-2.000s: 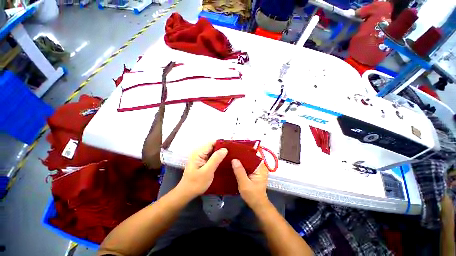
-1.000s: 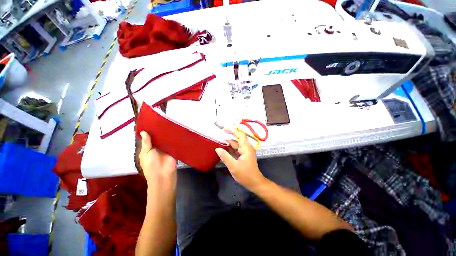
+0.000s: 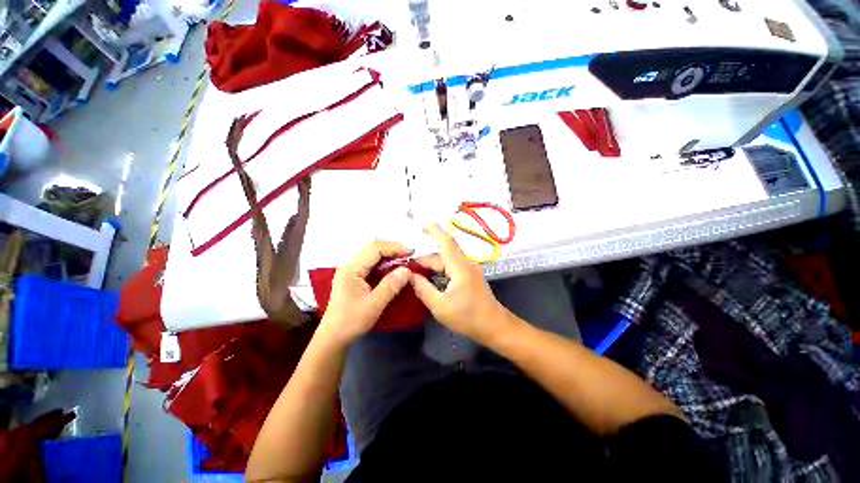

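Note:
A dark-red fabric piece [image 3: 400, 309] is held at the table's front edge, over my lap. My left hand [image 3: 363, 292] grips its upper edge. My right hand [image 3: 456, 291] pinches the same edge close beside the left, fingertips nearly touching. The thread scissors [image 3: 490, 226], with one red and one yellow handle loop, lie on the table by my right fingers; their blades are hidden by the hand. The needle area [image 3: 453, 127] of the sewing machine stands behind my hands.
White panels with dark-red edges [image 3: 294, 174] lie left of the needle, crossed by a brown strip [image 3: 255, 203]. A red bundle [image 3: 273, 47] lies behind. A phone [image 3: 528, 168] and red pieces [image 3: 592, 130] lie under the machine arm. Red garments [image 3: 236, 396] hang low left, plaid garments [image 3: 745, 311] right.
The red piece was held spread out and is now gathered between both hands, which have come together. The scissors now lie beyond the right hand. The view has shifted.

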